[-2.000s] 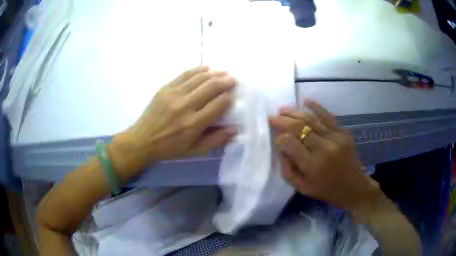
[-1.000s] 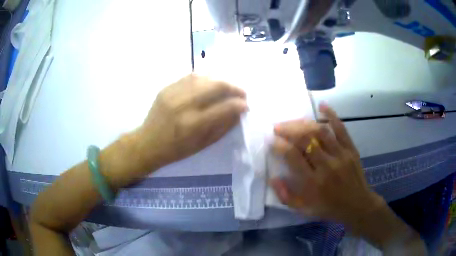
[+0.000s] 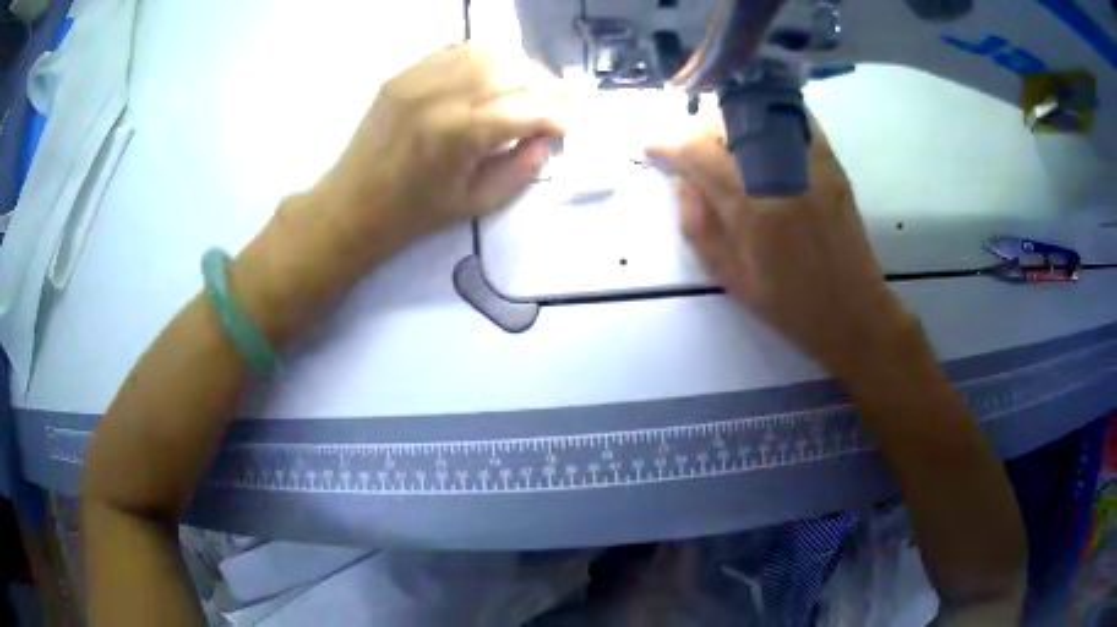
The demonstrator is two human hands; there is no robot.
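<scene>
A white fabric piece (image 3: pixel 594 165) lies between my hands near the needle, its outline washed out by bright light. My left hand (image 3: pixel 453 147) is at its left, thumb and fingers pinching its edge. My right hand (image 3: pixel 772 239) is at its right, fingertips on the fabric, partly hidden behind the dark cylinder fitting (image 3: pixel 768 141). The presser foot area (image 3: pixel 620 61) of the sewing machine head (image 3: pixel 857 37) is just beyond the fabric. The needle itself cannot be made out.
A grey rounded tab (image 3: pixel 496 296) sits at the bed outline's corner. Thread snips (image 3: pixel 1035 261) lie at the right. White strips (image 3: pixel 61 184) lie at the far left. A ruler strip (image 3: pixel 551 463) runs along the front edge. White pieces (image 3: pixel 306 576) are below it.
Both hands have moved forward with the fabric toward the needle. The fabric no longer hangs over the front edge, and the grey tab and ruler are uncovered.
</scene>
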